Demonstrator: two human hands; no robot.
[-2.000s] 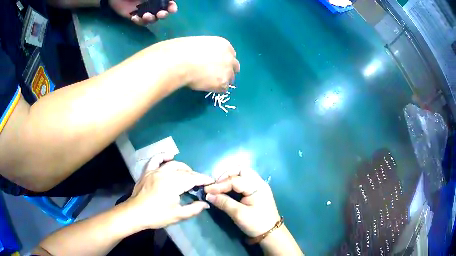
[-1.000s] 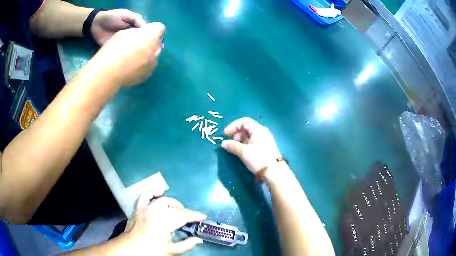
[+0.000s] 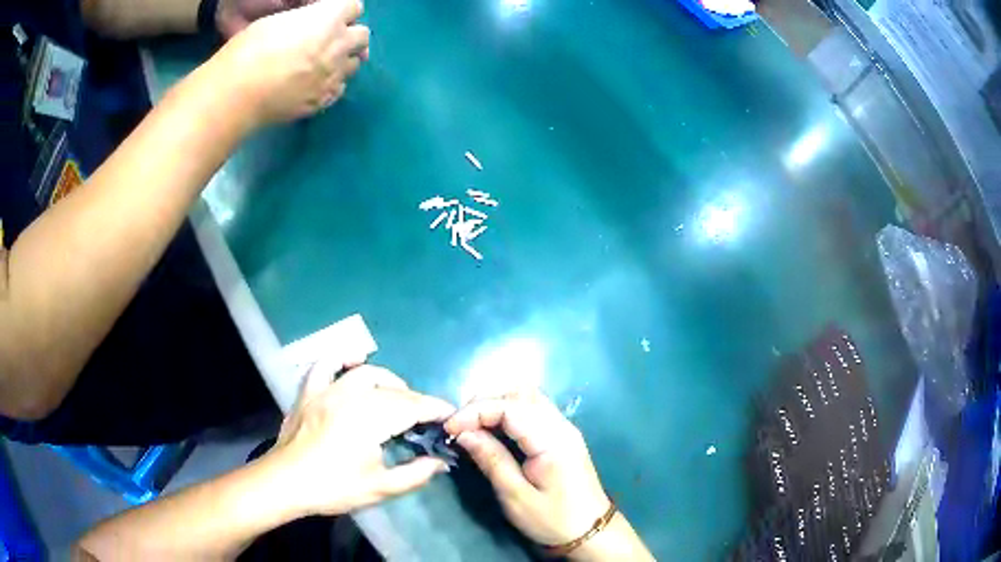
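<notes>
A dark connector housing (image 3: 428,442) is held at the table's near edge by my left hand (image 3: 357,439), thumb and fingers around it. Much of the housing is hidden by the fingers. My right hand (image 3: 538,461) is at the housing's right end, its thumb and index finger pinched together against it. A tiny whitish bit shows at these fingertips, too small to make out fully. A small pile of white pins (image 3: 461,225) lies loose on the green table (image 3: 615,263) beyond my hands.
A coworker's arms (image 3: 143,187) reach in from the left. A whitish tape marker (image 3: 329,343) is at the table edge. Filled housings (image 3: 823,450) lie in slanting rows at the right, beside a clear plastic bag (image 3: 931,307). A blue tray (image 3: 719,13) is at the far side.
My right hand has moved from the pin pile back to the housing. The housing is turned, its face no longer showing as before. The coworker's hands have shifted toward the top edge.
</notes>
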